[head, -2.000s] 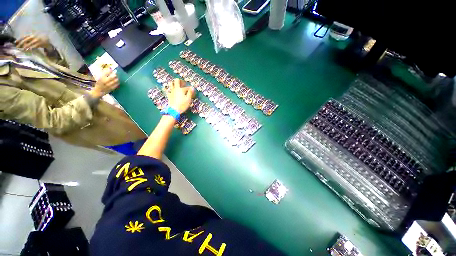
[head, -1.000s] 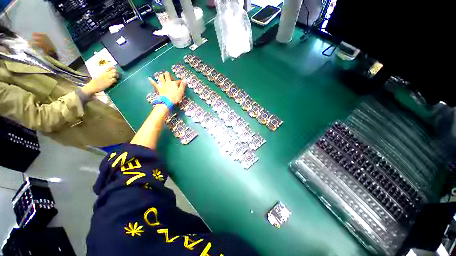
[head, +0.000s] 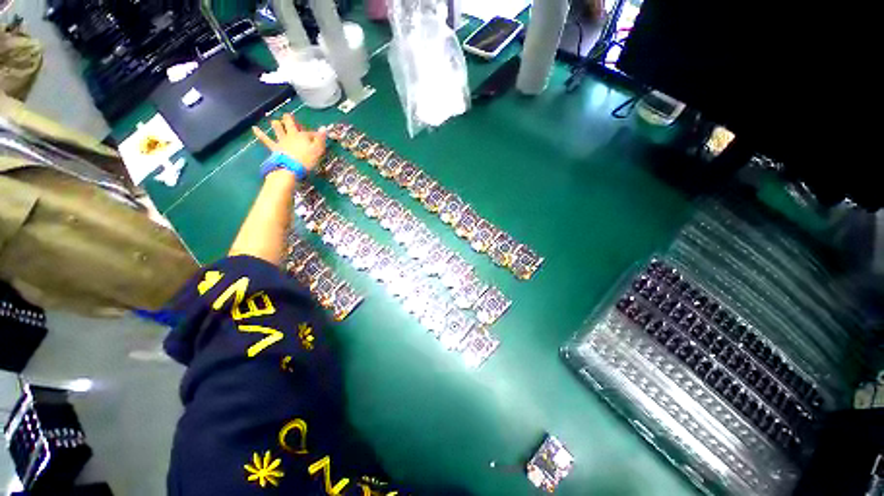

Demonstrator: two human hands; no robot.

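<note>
Small circuit boards lie edge to edge in several long slanting rows [head: 431, 199] on the green mat. My left hand [head: 296, 147], with a blue wristband, is at the far left end of the rows. Its fingers are spread, and its right side meets the end of the farthest row. I see nothing held in it. My left forearm passes over the left end of the nearest, shorter row [head: 325, 286]. A single board [head: 550, 463] lies apart near the bottom, with a thin wire beside it. My right hand is out of the picture.
Stacked clear component trays [head: 678, 378] stand at the right. A clear plastic bag [head: 426, 73], a white container [head: 315, 82] and a phone [head: 493, 37] are at the back. A black monitor [head: 775, 77] fills the upper right. A person in a tan coat [head: 82, 223] is at the left.
My left hand has moved from among the nearer rows, away to their far left end. The view has shifted, and the coworker's hands have left the picture.
</note>
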